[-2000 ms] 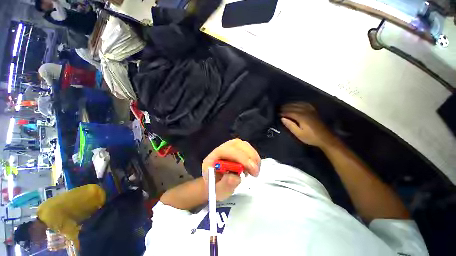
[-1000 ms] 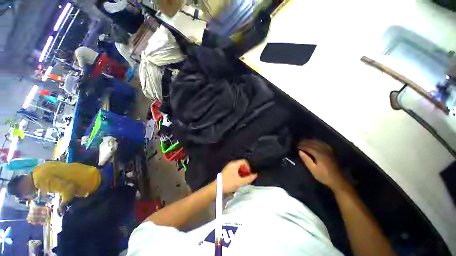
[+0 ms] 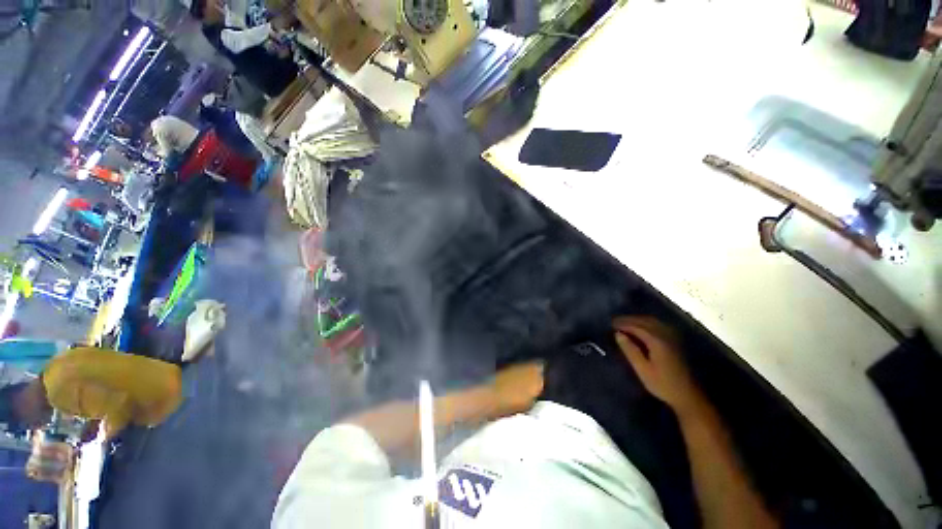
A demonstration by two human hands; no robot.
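Note:
My left hand [image 3: 520,386] is curled against the front of my white shirt; its fingertips and anything inside it are hidden. My right hand [image 3: 651,346] rests low on dark cloth, with no object visible in it. A black flap piece [image 3: 570,149] lies flat near the left corner of the white table [image 3: 661,114]. The clear template [image 3: 801,139], with its reddish-brown strip [image 3: 775,196], lies by the machine's needle area at the right.
A black fabric heap [image 3: 444,238] fills the space left of the table, blurred by pale haze. Dark pieces [image 3: 909,387] lie at the right edge and a black bundle [image 3: 886,26] at the top right. A person in yellow [image 3: 114,384] sits far left.
A pale haze has appeared over the heap and floor. The red object in my left hand has gone out of sight as that hand moved down to the shirt. My right hand stays low.

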